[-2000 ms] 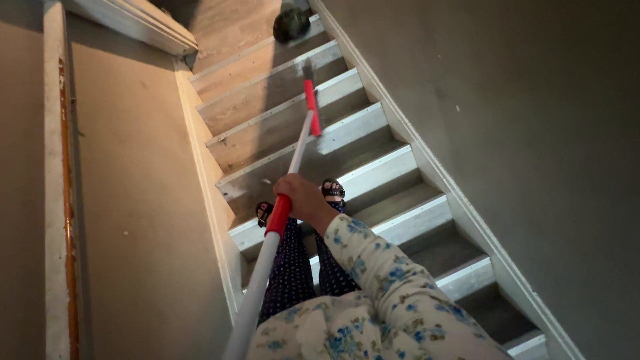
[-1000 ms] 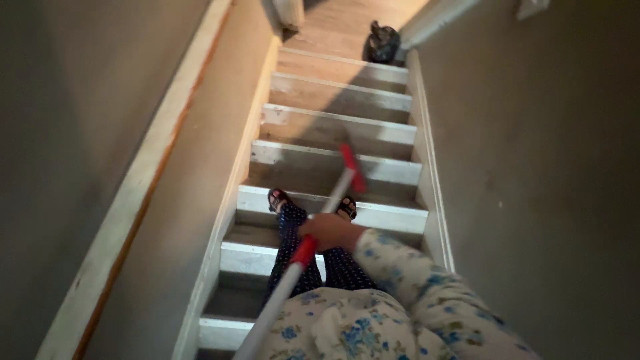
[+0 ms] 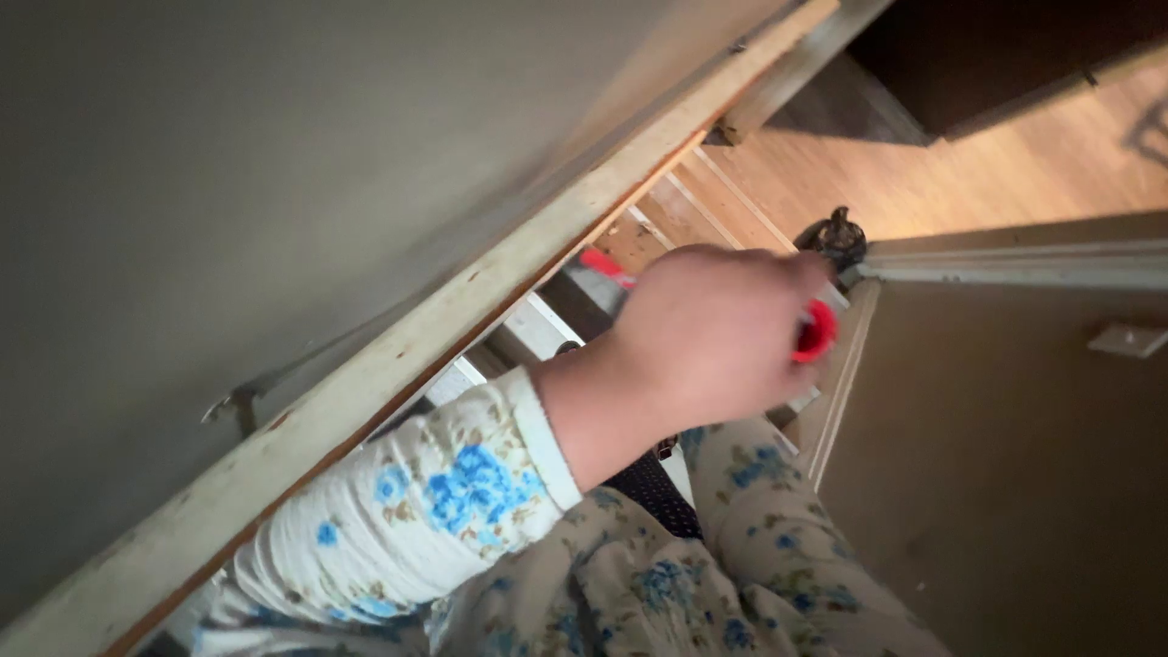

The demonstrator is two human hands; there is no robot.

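Close to the camera, my left hand (image 3: 716,333) comes from the left in a blue-flowered sleeve, its fingers closed around the red hollow handle end (image 3: 815,330) of a long-handled cleaning tool. Beyond the knuckles shows a narrow red head (image 3: 606,266), blurred, over the wooden stairs (image 3: 671,212). Most of the pole is hidden. My right sleeve (image 3: 762,484) runs up from the lower right, but my right hand is out of sight behind the left one. A sandalled foot (image 3: 668,447) and dark dotted trousers (image 3: 650,493) show below.
A worn, pale handrail (image 3: 474,310) on a metal bracket (image 3: 242,411) crosses the view diagonally. A black bag (image 3: 835,239) lies at the foot of the stairs, by the wood floor (image 3: 967,164). A wall (image 3: 995,456) bounds the right side.
My left hand has come into view, holding the handle end. My right hand, seen on the pole before, is now hidden. The view has turned and the handrail looks much nearer.
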